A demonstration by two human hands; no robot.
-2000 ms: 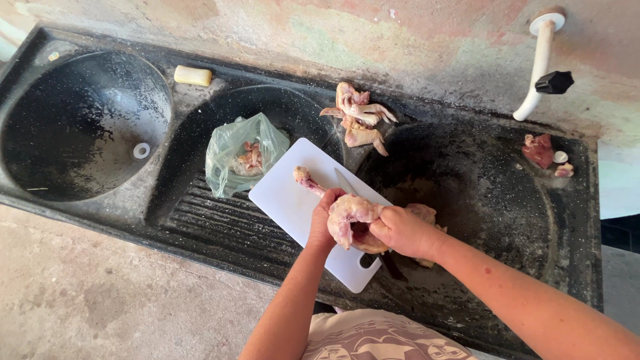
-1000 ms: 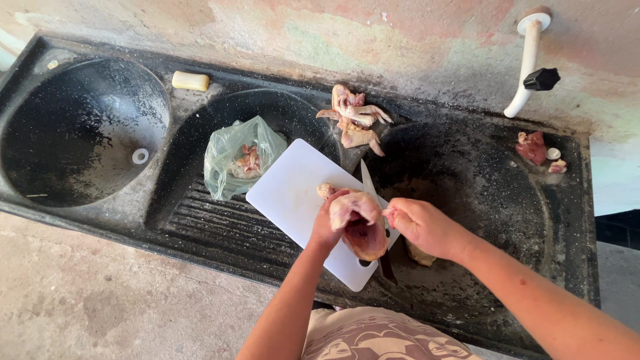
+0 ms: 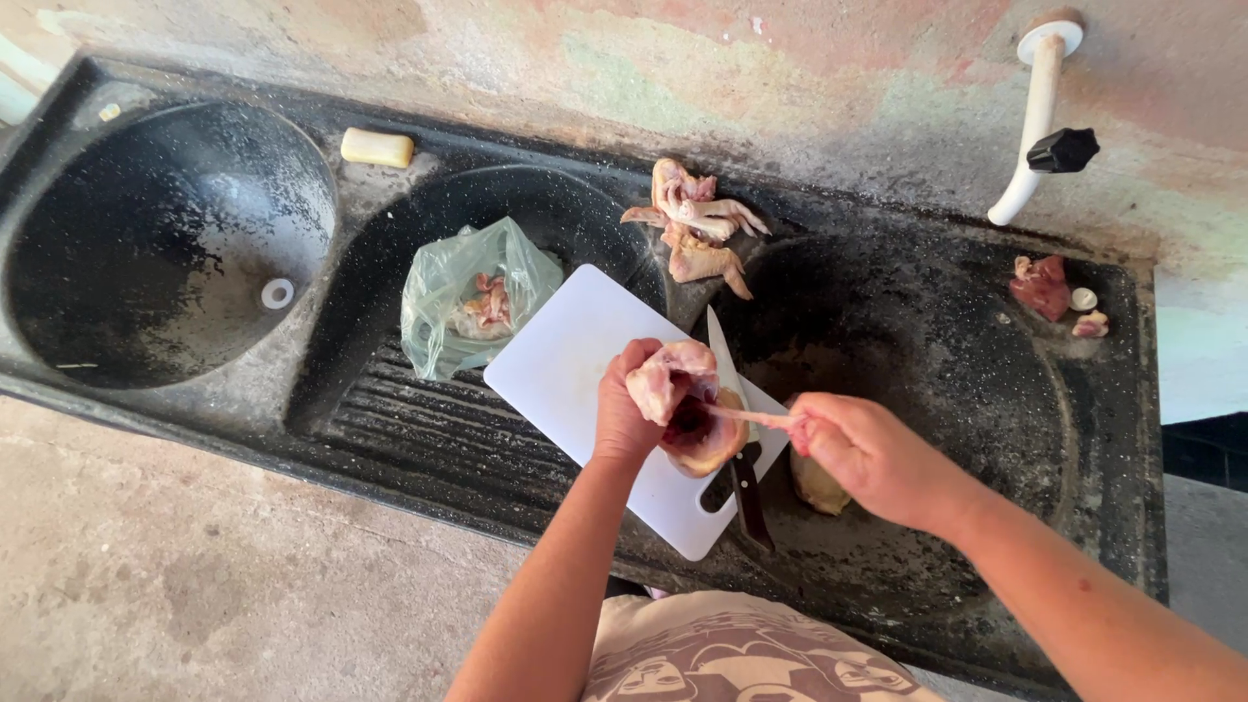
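My left hand [image 3: 625, 402] grips a piece of raw chicken carcass [image 3: 704, 444] with its open cavity facing up, above a white plastic cutting board [image 3: 575, 341]. My right hand [image 3: 868, 453] pinches a stretched pink strip of tissue [image 3: 746, 416] that runs out of the cavity. A knife with a dark handle [image 3: 749, 497] lies across the board's right side, its blade partly hidden behind the chicken. Another pale piece of chicken [image 3: 821, 485] rests in the right basin, partly covered by my right hand.
Chicken feet and wings [image 3: 697, 229] lie on the rear ledge. A greenish plastic bag with scraps [image 3: 439, 312] sits in the middle basin. Dark red organ pieces [image 3: 1041, 288] are at the right corner, below a white tap [image 3: 1035, 136]. A soap bar [image 3: 377, 148] lies beside the left basin [image 3: 127, 253].
My right hand has moved right, away from the chicken, and the strip between them is now drawn out long. The carcass has been turned so that its cavity shows.
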